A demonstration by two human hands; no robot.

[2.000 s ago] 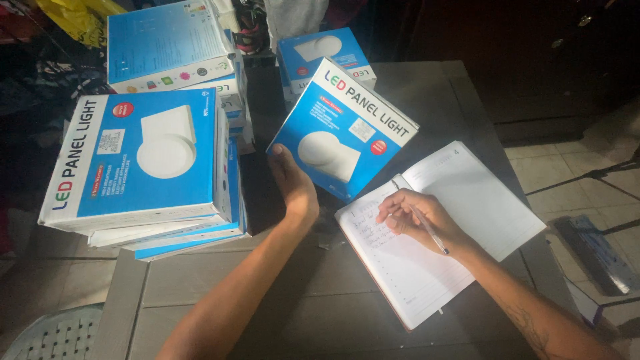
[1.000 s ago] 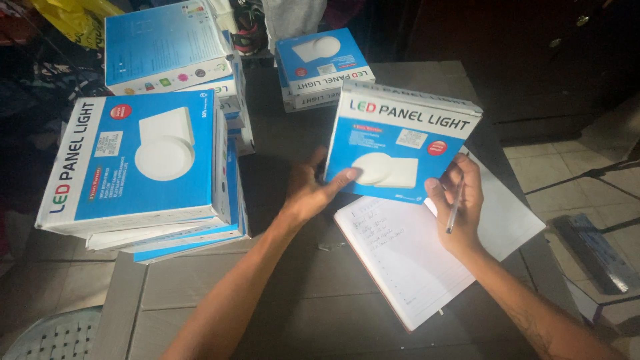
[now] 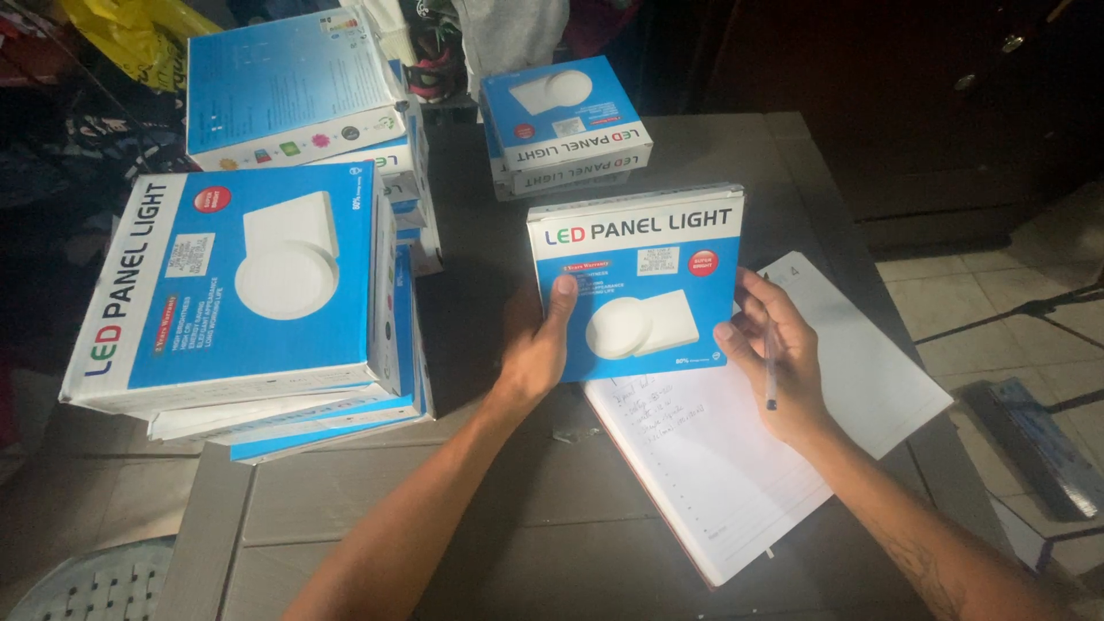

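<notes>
Between my two hands, a blue and white LED panel light box [image 3: 638, 285] is held upright, its printed front toward me. My left hand [image 3: 539, 341] grips its left edge, thumb on the front. At its lower right edge is my right hand [image 3: 776, 362], thumb and fingers on the box, with a pen [image 3: 771, 366] also held in it. Under and behind the box lies an open notebook [image 3: 733, 483] with handwriting on its left page; the box and right hand hide part of it.
Stacked LED panel light boxes [image 3: 250, 285] stand at the left, with another stack [image 3: 293, 86] behind. A smaller stack [image 3: 565, 121] sits at the table's back edge. The wooden table [image 3: 345, 509] has a plastic chair [image 3: 95, 582] beside it at lower left.
Two seconds ago my left hand alone held the box, tilted, while my right hand was over the notebook with the pen. Now both hands hold the box upright, lower than one second ago.
</notes>
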